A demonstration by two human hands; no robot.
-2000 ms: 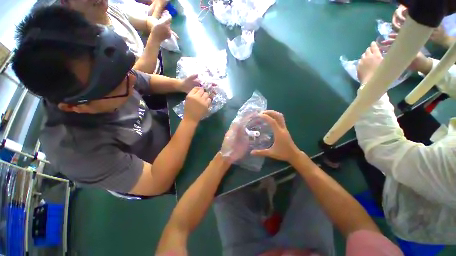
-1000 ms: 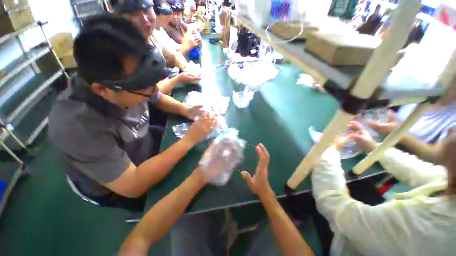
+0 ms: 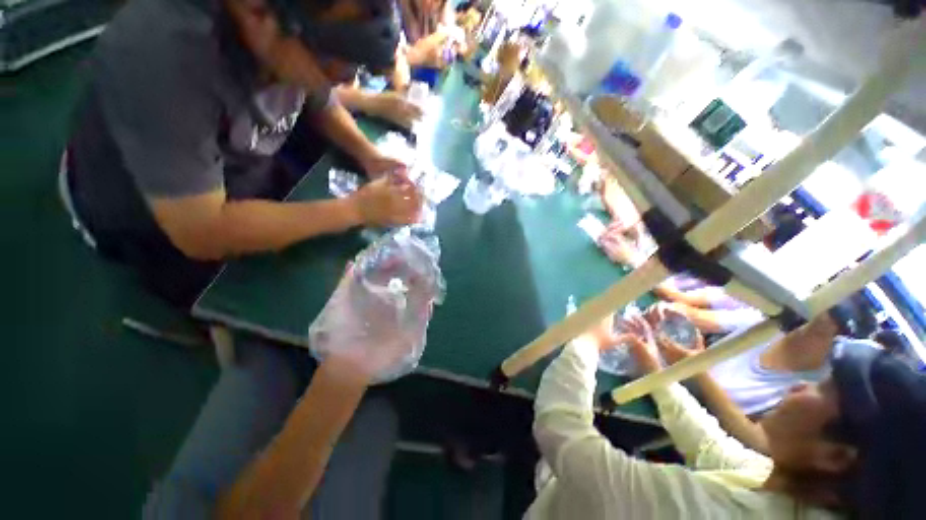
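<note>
My left hand is under and partly inside a clear poly bag, seen blurred through the film. A round clear plastic cup with a small white part at its middle shows in the bag, at the fingers. The hand holds them above the near edge of the green table. Whether the cup touches the palm is hidden by film and glare. My right hand is not in view.
The green table runs away from me, with a heap of clear parts farther along. A person in grey works at left. Cream posts carry a shelf with boxes at right. A person in a pale jacket sits at lower right.
The view has turned and tilted. My left hand still holds the bag and cup, now lower left. My right hand, near the bag earlier, has left the picture.
</note>
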